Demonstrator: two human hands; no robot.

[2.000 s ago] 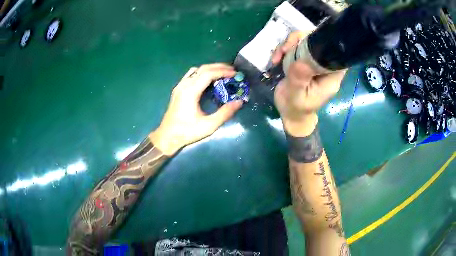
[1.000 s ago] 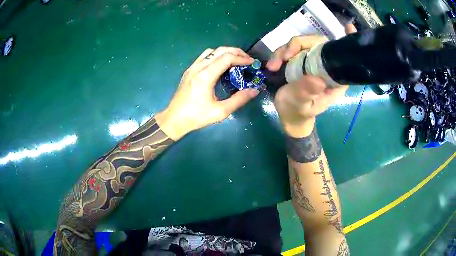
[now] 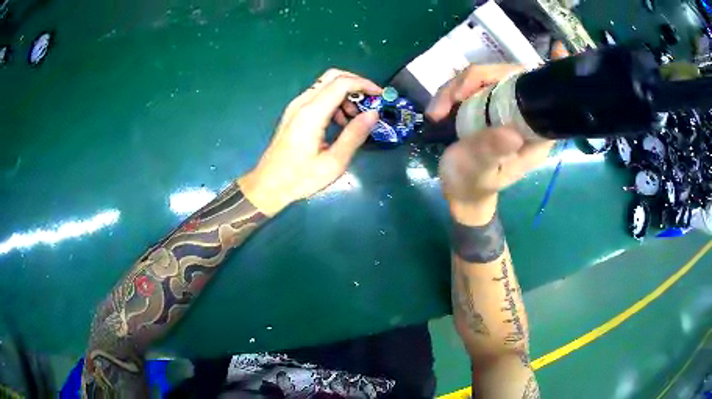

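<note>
A blue round circuit board [image 3: 395, 127] with a dark centre hole lies low over the green bench, a teal-green round spot at its top edge. My left hand [image 3: 316, 140] grips its left side between thumb and fingers. My right hand [image 3: 488, 144] is wrapped around the pale grip of a thick black electric screwdriver [image 3: 585, 93]. The screwdriver points left, its dark nose near the board's right edge. The bit's tip is too dark and blurred to tell whether it touches the board.
A white box [image 3: 476, 48] with a dark top stands behind my right hand. Black units with white faces [image 3: 647, 181] are heaped at the right, near a thin blue strip [image 3: 549, 191]. Another unit [image 3: 40, 47] lies far left. The bench edge [image 3: 546, 278] borders a floor with a yellow line.
The board has shifted right in the picture since two seconds ago. My left thumb has moved from its lower edge to its left side. The screwdriver has tilted closer to level.
</note>
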